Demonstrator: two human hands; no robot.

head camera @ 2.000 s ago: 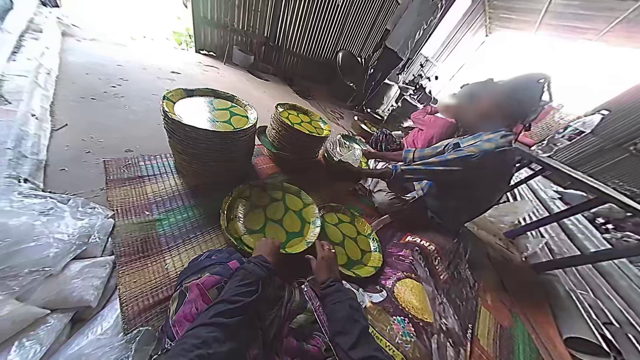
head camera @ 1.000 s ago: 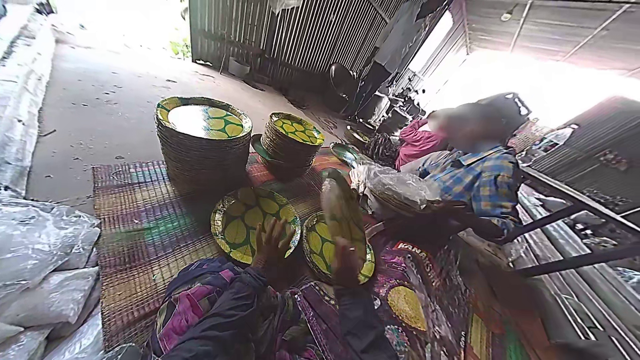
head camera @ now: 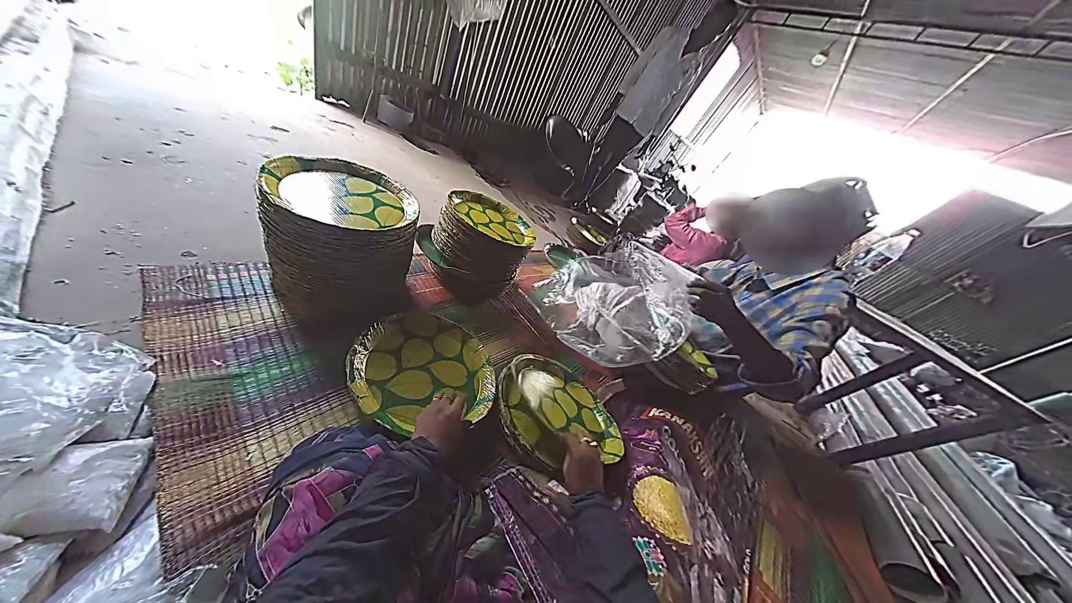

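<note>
Two round plates with a green and yellow leaf pattern lie before me. My left hand rests at the lower right rim of the left leaf-patterned plate; whether its fingers grip is unclear. At the lower edge of the right leaf-patterned plates, my right hand touches the rim, its grip also unclear. These right plates look tilted. Behind them stand a tall stack of like plates and a smaller stack, with a green plate edge jutting out beside it.
A woven mat spreads under the plates. Filled clear plastic packs lie at the left. At the right a person sits by a clear plastic bag and more plates. A printed sack lies beside my right arm; metal framing stands beyond.
My hands have come down to the plates' lower rims from over them. The clear bag beside the other person is now spread wide, with that person's hand raised at its right side.
</note>
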